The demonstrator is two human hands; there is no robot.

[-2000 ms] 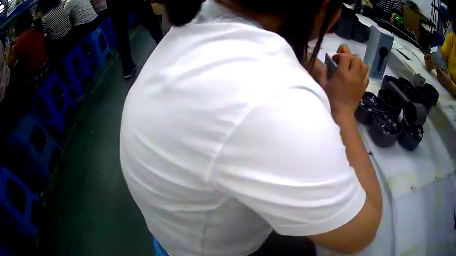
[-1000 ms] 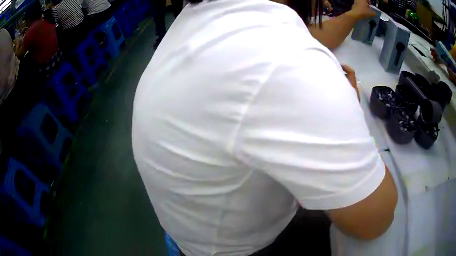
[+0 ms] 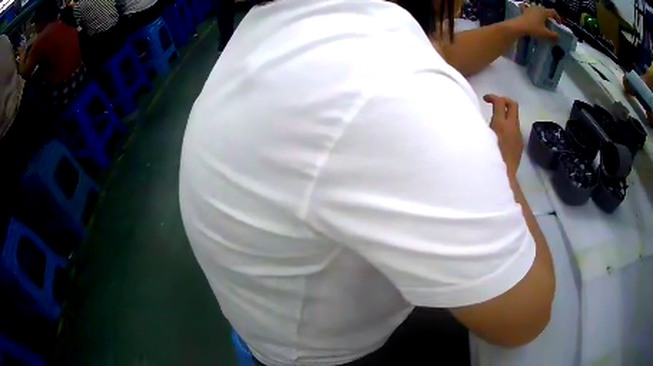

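Neither of my hands is in view. A person in a white shirt point(image 3: 344, 179), back to me, fills the middle. That person's left hand point(image 3: 537, 23) touches the top of a pale blue-grey carton point(image 3: 550, 64) with a dark fan picture, standing upright beside another carton point(image 3: 517, 36). That person's right hand point(image 3: 505, 123) rests on the white-covered bench point(image 3: 533, 182). Several dark, cup-like containers point(image 3: 576, 175) are clustered at the right, some holding small dark pieces too small to name.
A row of blue stools point(image 3: 68, 179) runs along the left, with seated people point(image 3: 57, 53) beyond. A green floor aisle point(image 3: 143, 229) lies between the stools and the person in white. Another person's hand with a pale carton point(image 3: 637, 86) shows at the right edge.
The neighbour's hands, earlier together around a grey item, are now apart. The left reaches over the cartons, which stand closer together than a second ago. More of the right hand shows.
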